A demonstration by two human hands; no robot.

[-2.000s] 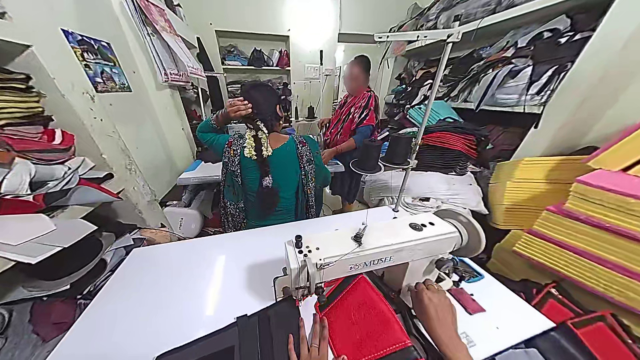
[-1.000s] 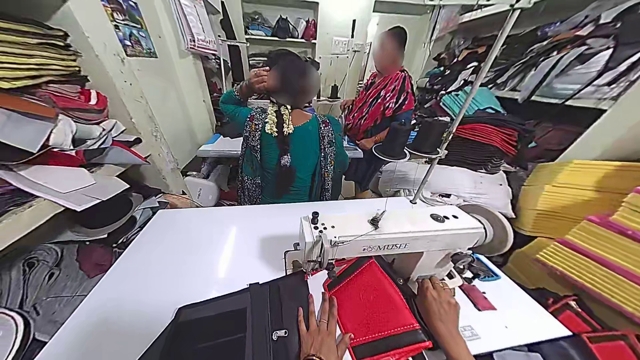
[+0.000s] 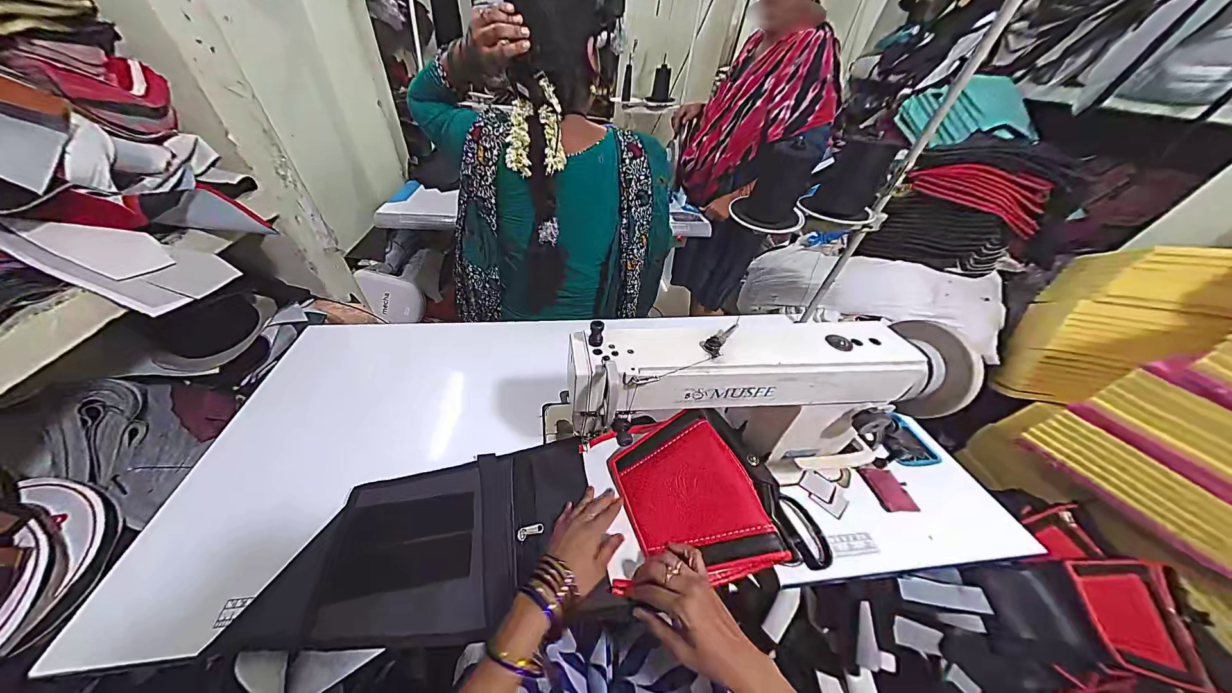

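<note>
A white Musee sewing machine (image 3: 751,371) stands on a white table. Under its needle area lies the top edge of a red panel with black bands and pale stitching (image 3: 688,491), joined or laid against a black fabric piece with a zipper (image 3: 414,549). My left hand (image 3: 582,534) rests on the black fabric and a white strip beside the red panel, fingers spread. At the panel's lower edge, my right hand (image 3: 679,587) pinches the red border between thumb and fingers. Whether the needle is in the material cannot be told.
Scissors' black handles (image 3: 804,534), a maroon scrap (image 3: 890,489) and a blue-rimmed tray (image 3: 914,440) lie right of the panel. Yellow stacked pieces (image 3: 1116,318) stand at right. Fabric piles (image 3: 106,192) fill the left shelves. Two people are beyond the table.
My right hand has left the area beside the machine's base and moved down to the red panel's lower edge, where it has taken hold. The view has tilted downward.
</note>
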